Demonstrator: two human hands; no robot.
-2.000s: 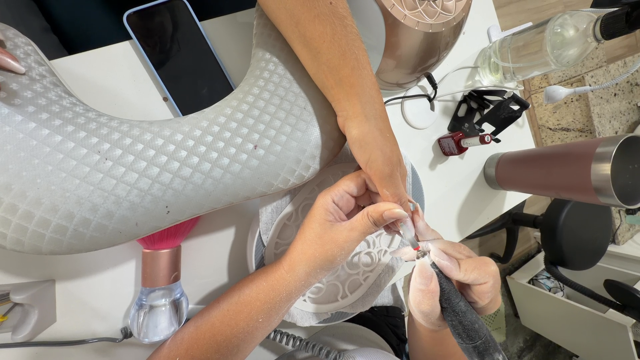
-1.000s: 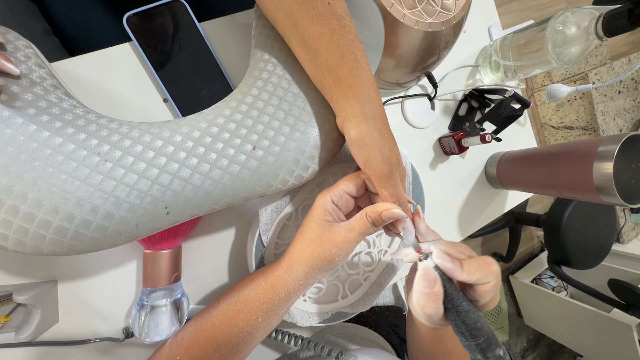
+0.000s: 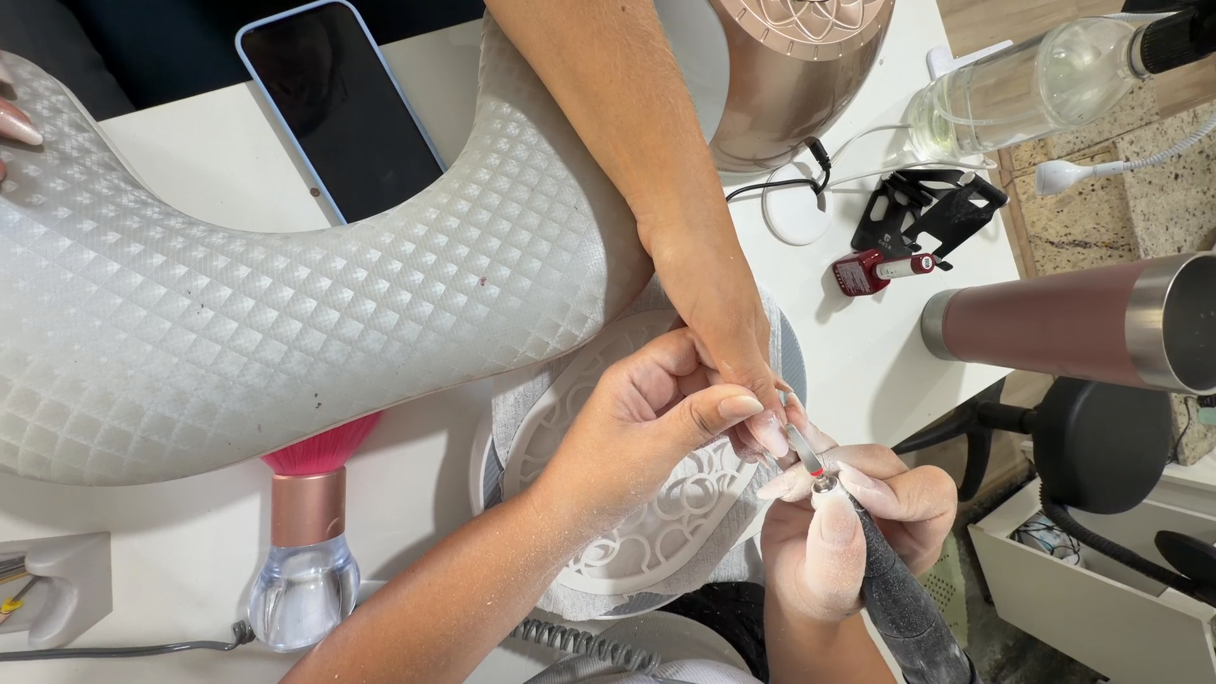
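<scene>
My left hand (image 3: pixel 655 408) grips the fingers of another person's hand (image 3: pixel 727 323), whose forearm lies over a quilted silvery armrest cushion (image 3: pixel 399 304). In my right hand (image 3: pixel 845 532) is a dark electric nail drill handpiece (image 3: pixel 902 608). Its slim metal bit (image 3: pixel 804 449), with a red band, is at a fingernail (image 3: pixel 768 430) of that person's hand; whether they touch is unclear. Pale dust coats my fingers. Below the hands is a white dust collector grille (image 3: pixel 655 513) with a grey cloth around it.
A phone (image 3: pixel 337 109) and a pink-bristled brush (image 3: pixel 309 532) lie by the cushion. Rightward are a rose-gold domed device (image 3: pixel 798 85), a red nail polish bottle (image 3: pixel 860 274), a black folding stand (image 3: pixel 921 214), a pink tumbler (image 3: pixel 1054 318) and a clear pump bottle (image 3: pixel 1035 90). A coiled cord (image 3: pixel 589 644) runs below.
The drill bit and my right hand have shifted slightly at the fingernail. My left hand keeps its hold on the other person's fingers.
</scene>
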